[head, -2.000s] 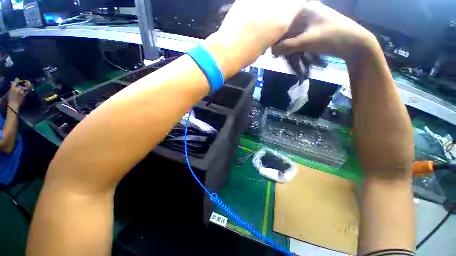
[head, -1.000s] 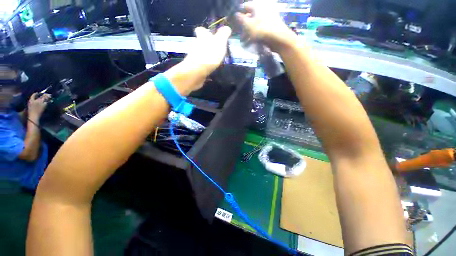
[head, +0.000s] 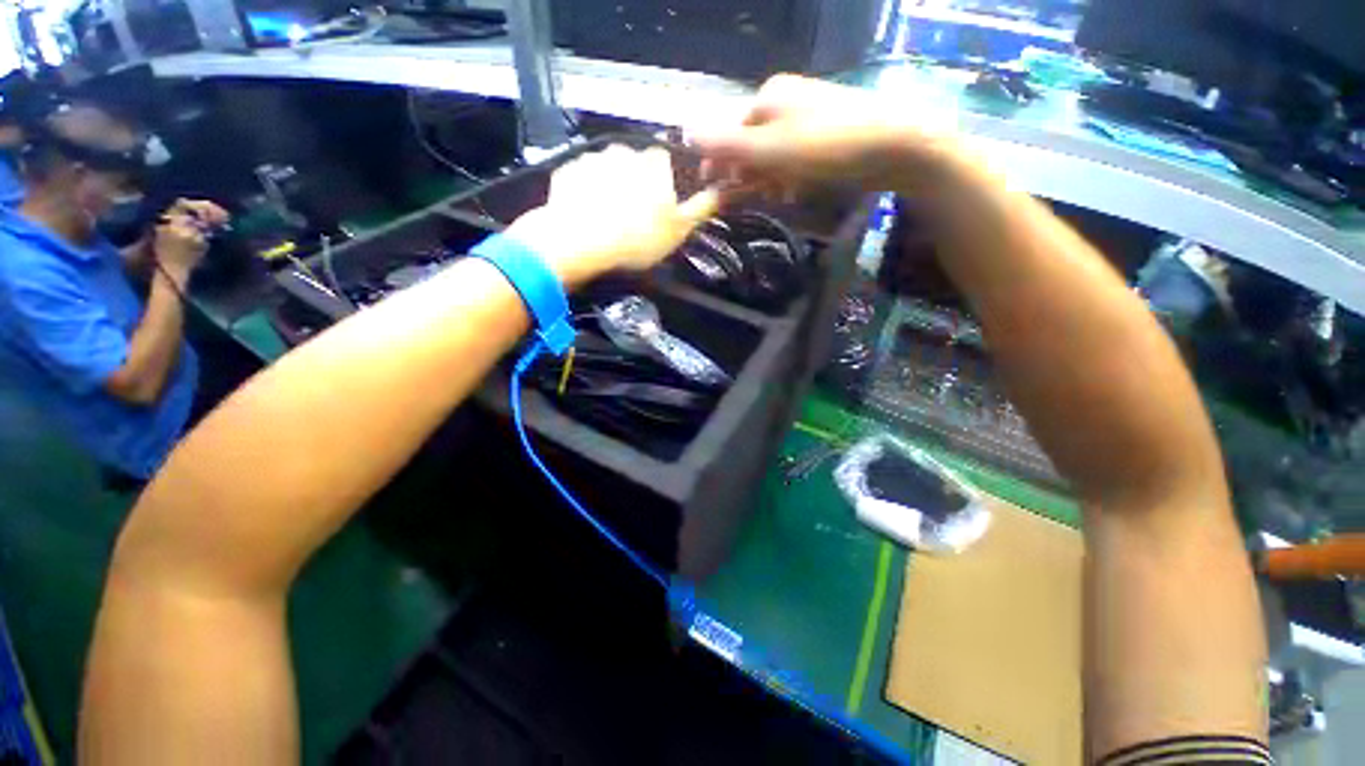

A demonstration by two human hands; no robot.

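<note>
My left hand [head: 621,202], with the blue wrist strap [head: 524,282], is over the far part of the black divided bin [head: 621,457]. My right hand [head: 794,142] is close beside it, fingers bent toward it. The fingertips are blurred, and I cannot tell what either hand holds. Looped black cables [head: 756,247] show just below the hands, in or over a rear compartment. The near compartment holds dark cables and a crinkled clear bag [head: 659,337].
The tan board [head: 988,629], open parts bag [head: 916,497] and clear blister tray [head: 966,382] lie right of the bin. The orange screwdriver [head: 1317,561] is at the right edge. A pale shelf [head: 374,75] crosses behind. A seated person [head: 83,307] works at left.
Both hands have come down from above the shelf edge to the bin. The dark item with a silvery bag seen at my hands earlier is no longer distinct. Looped cables now show below them.
</note>
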